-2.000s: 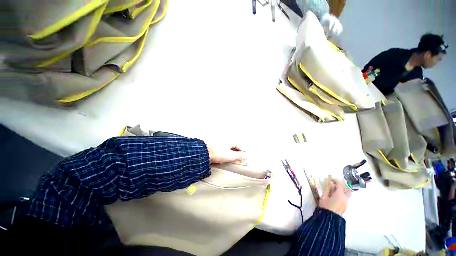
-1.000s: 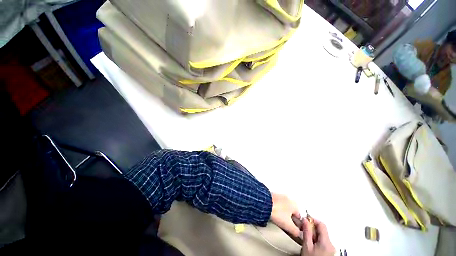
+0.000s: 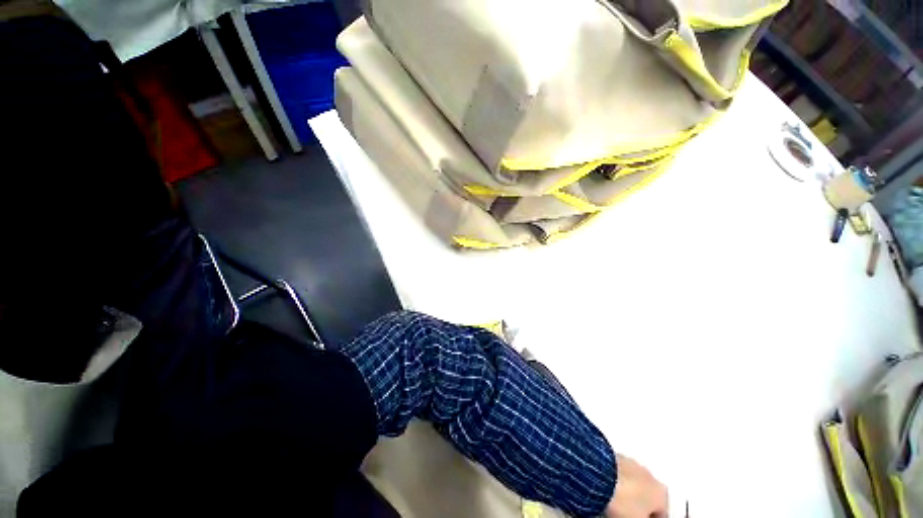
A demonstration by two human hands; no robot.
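Note:
A beige bag body lies under my left forearm at the bottom, cut off by the lower edge. A bit of its yellow edging shows above the plaid sleeve. My left hand reaches past the bag to the bottom edge; its fingers are cut off, so its hold is hidden. A thin dark tip shows just right of it, too small to name. My right hand is out of the picture.
Stacked beige bags with yellow edging stand on the white table. More bags lie at right. A tape roll, a pot and small tools are at far right. Dark clothing and a metal chair frame are at left.
The view has swung left, so the bag stack sits further right. My right hand, which met my left hand at the bag a second ago, has left the picture; so has the small block.

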